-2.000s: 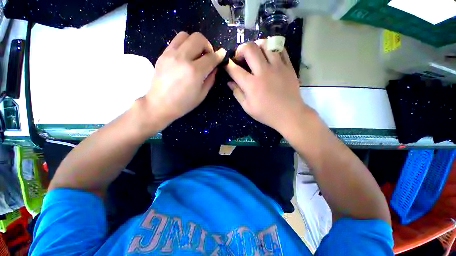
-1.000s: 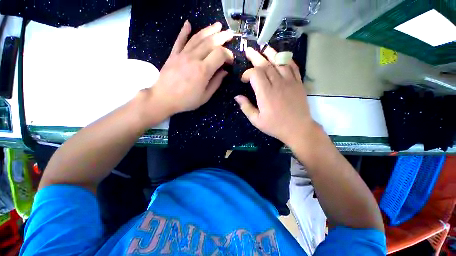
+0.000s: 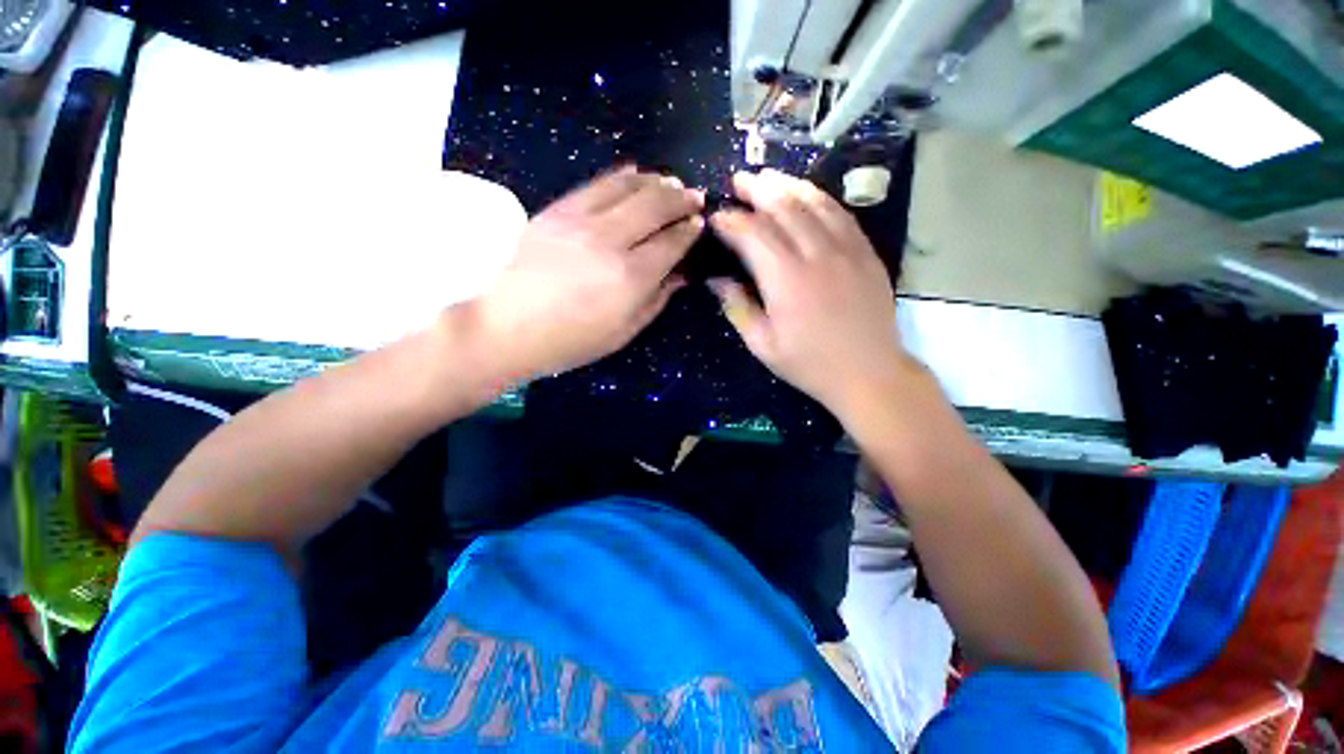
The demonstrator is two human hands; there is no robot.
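A black sparkly cloth panel (image 3: 590, 96) lies under the sewing machine head and runs down over the table's front edge. My left hand (image 3: 597, 273) is on it, left of and below the presser foot (image 3: 756, 145), with fingers curved and slightly blurred. Its grip on the cloth cannot be made out. My right hand (image 3: 814, 273) rests on the cloth just below the foot, its thumb apart from the fingers. The fingertips of both hands nearly meet over a dark bit of cloth. The cloth under the palms is hidden.
The cream machine head (image 3: 958, 67) stands at the upper right. Black sparkly pieces (image 3: 1216, 376) lie at the right table edge, with more cloth (image 3: 295, 22) at the upper left. The white tabletop (image 3: 266, 192) has a green edge. A blue basket (image 3: 1194, 582) and green basket (image 3: 67, 501) are below.
The view has shifted. The hands first pinched a bit of cloth together, then spread beside the foot. Now they are drawn back below the foot, with fingertips close together again.
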